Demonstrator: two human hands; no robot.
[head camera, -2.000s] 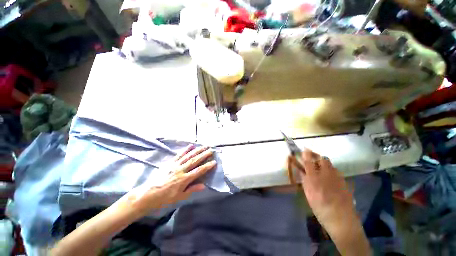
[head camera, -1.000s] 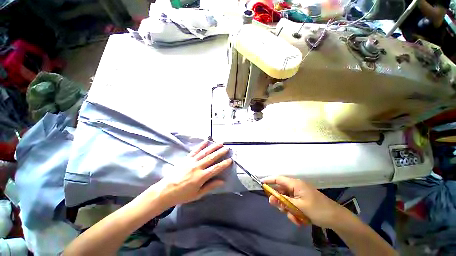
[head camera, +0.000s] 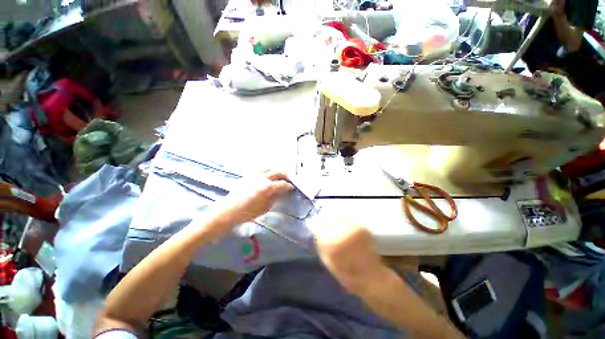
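Note:
A light grey-blue garment panel (head camera: 159, 228) lies on the left part of the white sewing table, with an embroidered emblem (head camera: 250, 248) showing near its front edge. My left hand (head camera: 272, 189) has its fingers closed on the panel's right part, near a dark folded line. My right hand (head camera: 341, 242) is blurred at the panel's right edge; its fingers are too unclear to show whether it grips the cloth. Scissors with orange handles (head camera: 430, 206) lie on the machine bed to the right, blades pointing up-left, untouched.
The cream sewing machine head (head camera: 458, 126) stands behind and right of my hands. Whitish cloth (head camera: 265, 71) lies at the table's back. A smartphone (head camera: 474, 300) rests on dark cloth at right. Grey-blue cloth (head camera: 93, 225) hangs at left. A person's arm (head camera: 564, 26) shows at top right.
My right hand has let go of the scissors, now on the machine bed, and moved left to the panel. My left hand has gone from flat to bent fingers. The emblem now shows.

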